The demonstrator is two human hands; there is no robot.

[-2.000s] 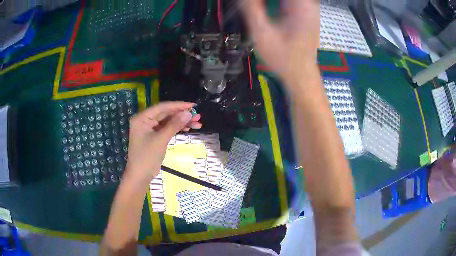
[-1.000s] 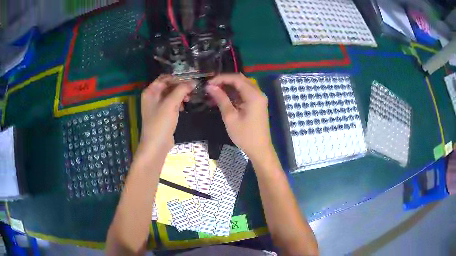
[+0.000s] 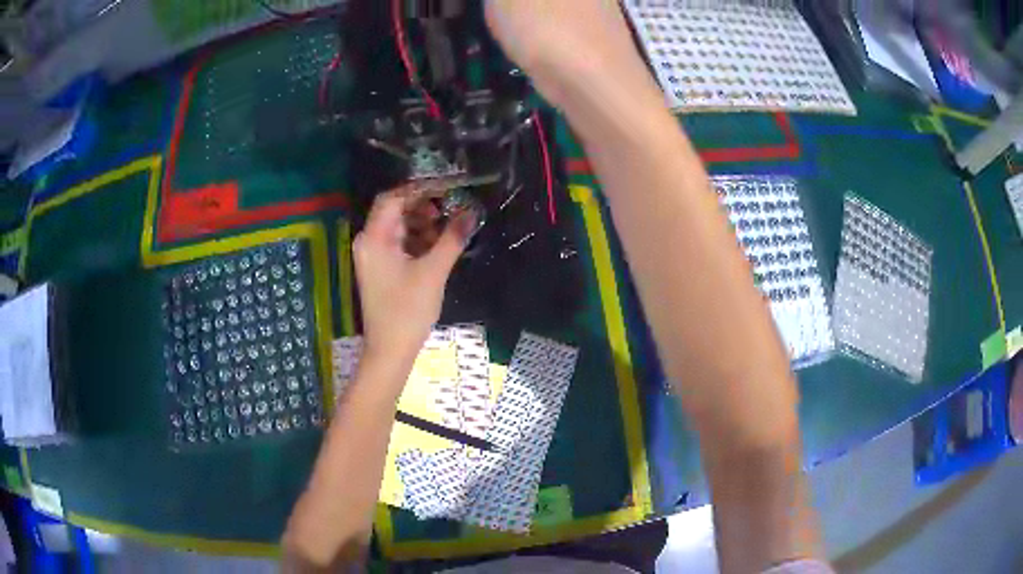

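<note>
The black fixture with its metal mechanism (image 3: 449, 140) stands at the centre of the bench. My left hand (image 3: 406, 252) is at the front of the mechanism, thumb and fingertips curled around the spot below the metalwork. A small shiny bit shows between them; whether I grip a component or touch the nest cannot be told. My right hand (image 3: 550, 34) is raised at the top edge, partly cut off, above and right of the mechanism; its fingers are hidden. The left parts tray (image 3: 241, 348) holds rows of small round parts. The right parts tray (image 3: 785, 269) is partly behind my right forearm.
Label sheets (image 3: 527, 415) and yellow paper (image 3: 424, 387) lie front centre, with a thin black stick (image 3: 449, 431) across them. A thin translucent tray (image 3: 884, 297) lies far right, a white dotted tray (image 3: 746, 56) at the rear right. White-topped stack (image 3: 28, 364) at far left. Red wires rise at the mechanism.
My right hand has moved from beside my left hand up to the top edge. My left hand stays at the mechanism, slightly lower and to the right. The view has shifted a little.
</note>
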